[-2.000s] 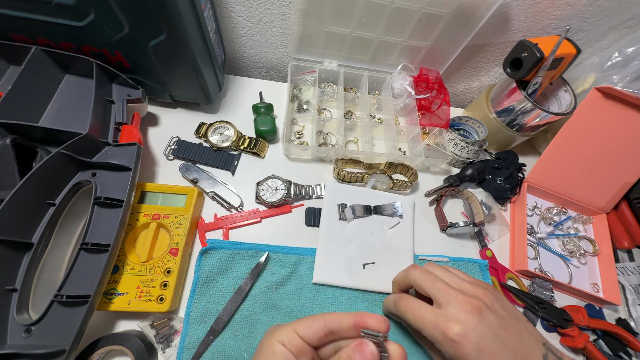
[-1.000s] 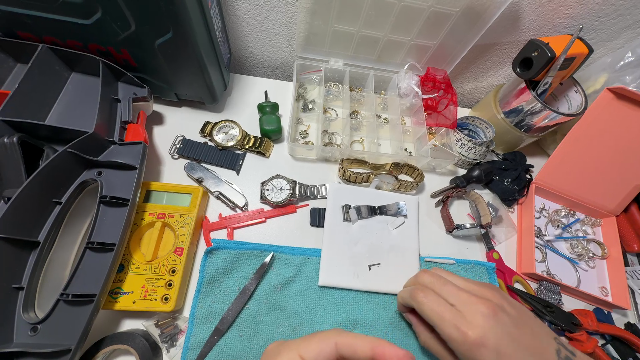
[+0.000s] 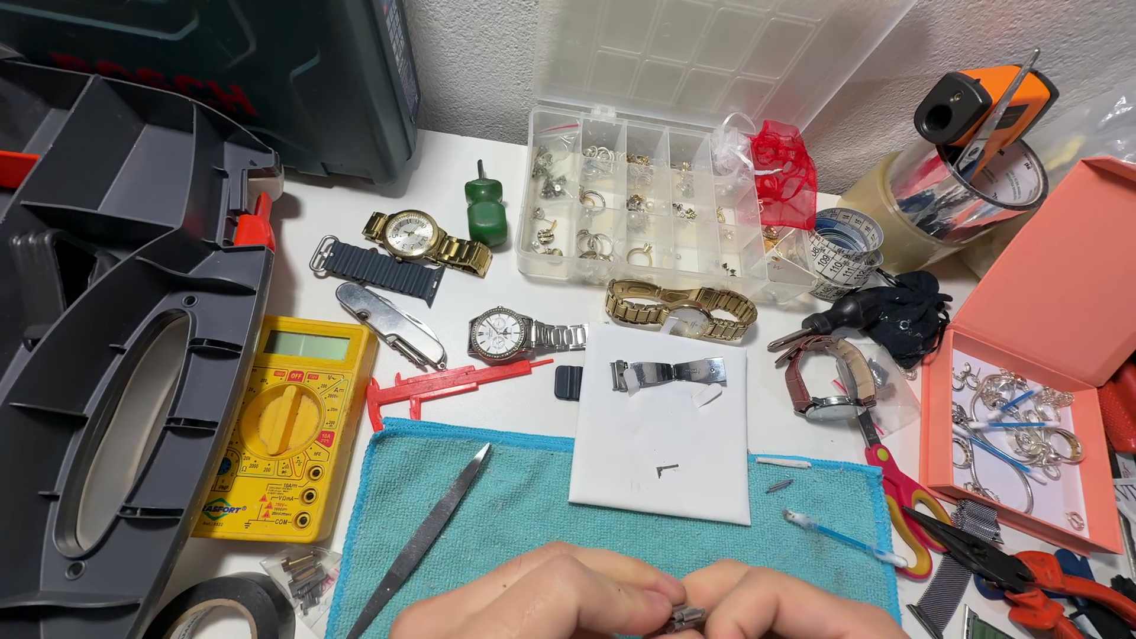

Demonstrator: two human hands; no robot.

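Observation:
My left hand (image 3: 541, 595) and my right hand (image 3: 781, 599) meet at the bottom edge, their fingers pinching a small metal watch-bracelet piece (image 3: 682, 619) between them; most of it is hidden. Just above lies a white folded cloth or paper (image 3: 661, 435) on a teal microfibre towel (image 3: 506, 497). On the white sheet rest a steel clasp section (image 3: 661, 372) and tiny dark pins (image 3: 666, 470). A cotton swab (image 3: 843, 538) and a small metal pin (image 3: 779, 485) lie on the towel right of it. Pointed metal tweezers (image 3: 422, 537) lie left of my left hand.
At left are a grey plastic tray (image 3: 195, 337) and a yellow multimeter (image 3: 293, 435). Several watches, among them a silver one (image 3: 501, 335), a red caliper (image 3: 453, 384) and a compartment box (image 3: 657, 213) lie behind. Pliers (image 3: 1021, 568), scissors (image 3: 896, 506) and a coral jewellery box (image 3: 941, 444) stand right.
My right hand has moved down from the edge of the white sheet to meet my left hand. The swab and small pin on the towel, where that hand was, now show.

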